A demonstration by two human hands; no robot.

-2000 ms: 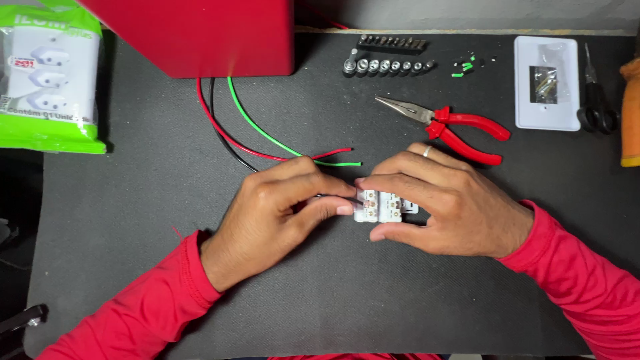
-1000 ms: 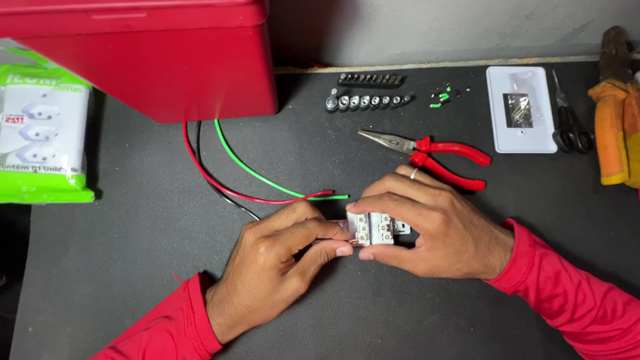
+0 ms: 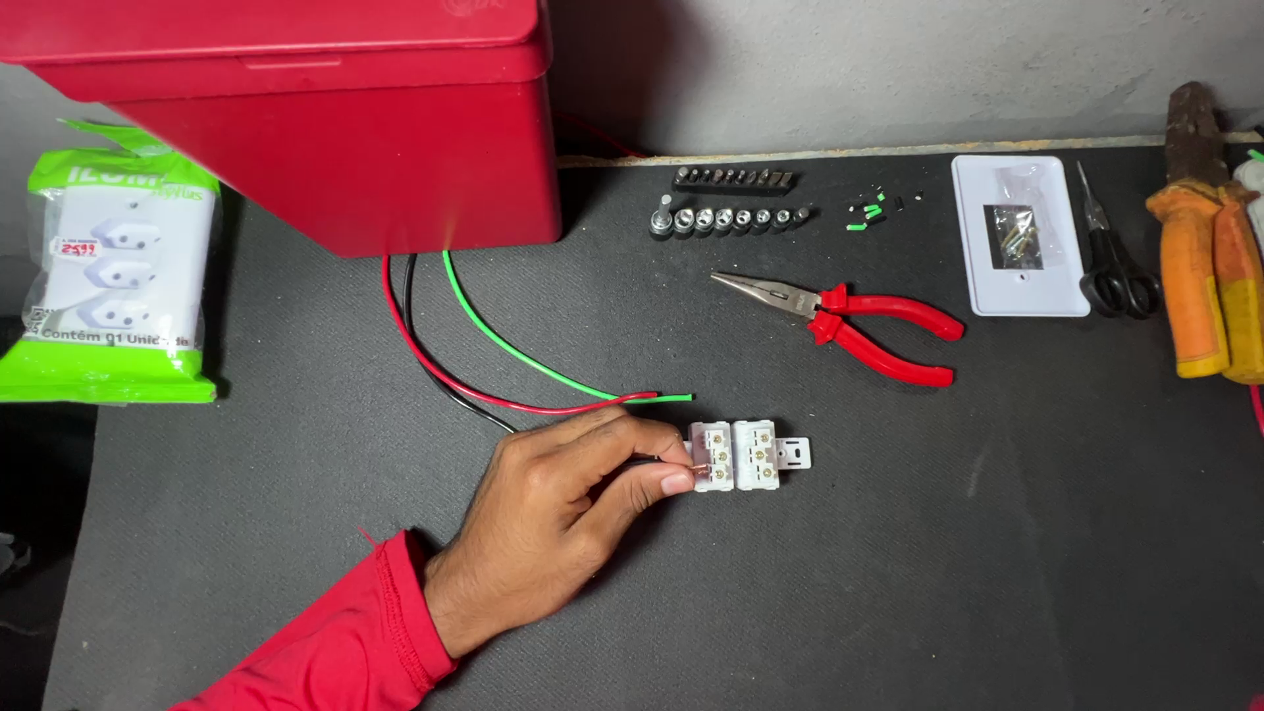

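Note:
Between thumb and index finger, my left hand (image 3: 568,513) pinches the black wire (image 3: 459,395), whose bare copper end meets the left side of the white socket modules (image 3: 755,456). How deep the copper sits cannot be seen. The two modules lie side by side on a white mounting frame (image 3: 795,453), with brass screw terminals facing up. A red wire (image 3: 494,400) and a green wire (image 3: 523,357) curve from the red box, their ends lying just above my left hand. My right hand is out of view.
Red-handled needle-nose pliers (image 3: 839,321) lie behind the modules. Farther back are a rack of sockets (image 3: 726,221), driver bits (image 3: 733,181), green insulation scraps (image 3: 869,214), a white cover plate (image 3: 1022,296), scissors (image 3: 1116,276) and orange-handled pliers (image 3: 1195,286). A red box (image 3: 444,168) and a socket package (image 3: 123,267) stand left.
My right hand has let go of the socket modules and left the view. My left hand stays at their left side. The view has shifted, showing more of the red box.

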